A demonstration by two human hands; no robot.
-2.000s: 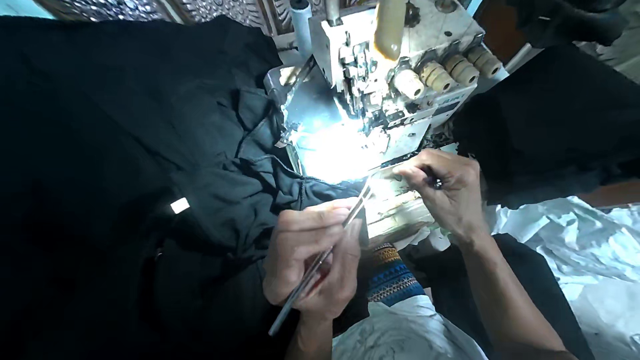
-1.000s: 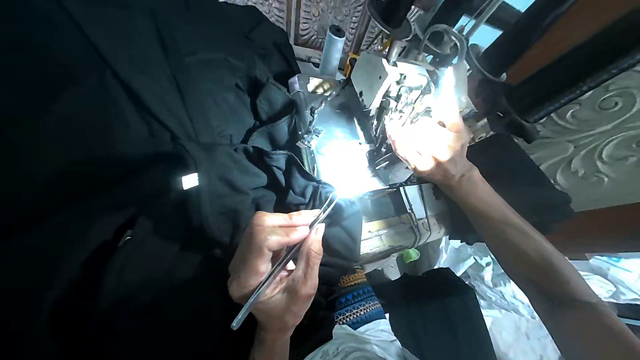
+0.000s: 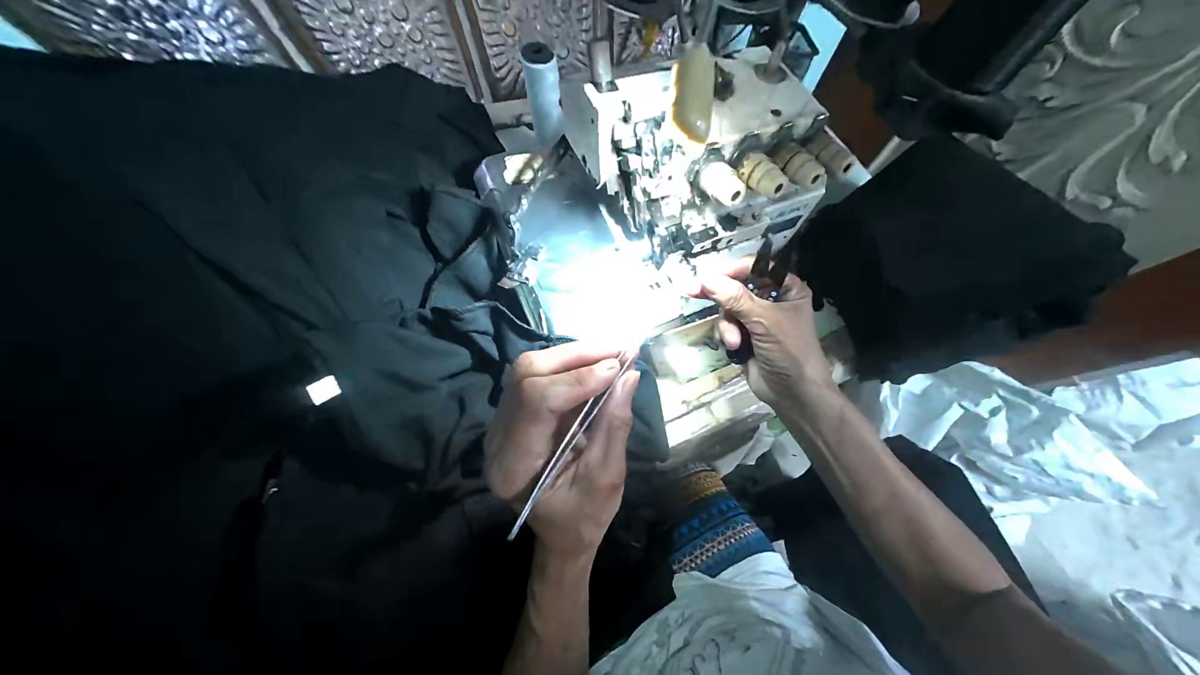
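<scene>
Metal tweezers (image 3: 572,439) are pinched between the fingertips of my left hand (image 3: 562,431), their upper end in the bright lamp glare at the sewing plate. My right hand (image 3: 773,328) holds small dark thread snips (image 3: 764,281) against its palm, blades pointing up; its thumb and index finger reach toward the front of the overlock sewing machine (image 3: 712,141). Whether those fingertips pinch a thread cannot be told in the glare. A black fabric garment (image 3: 281,234) lies left of the machine, its edge running beside my left hand.
Black cloth (image 3: 966,253) hangs right of the machine. A thread spool (image 3: 541,94) stands behind the plate, and tension knobs (image 3: 764,175) line the machine's front. White plastic sheeting (image 3: 1012,431) lies at lower right. A dark machine part (image 3: 947,94) is at upper right.
My right hand has come down from the upper part of the machine to beside the plate. My left hand still holds the tweezers. The view has shifted.
</scene>
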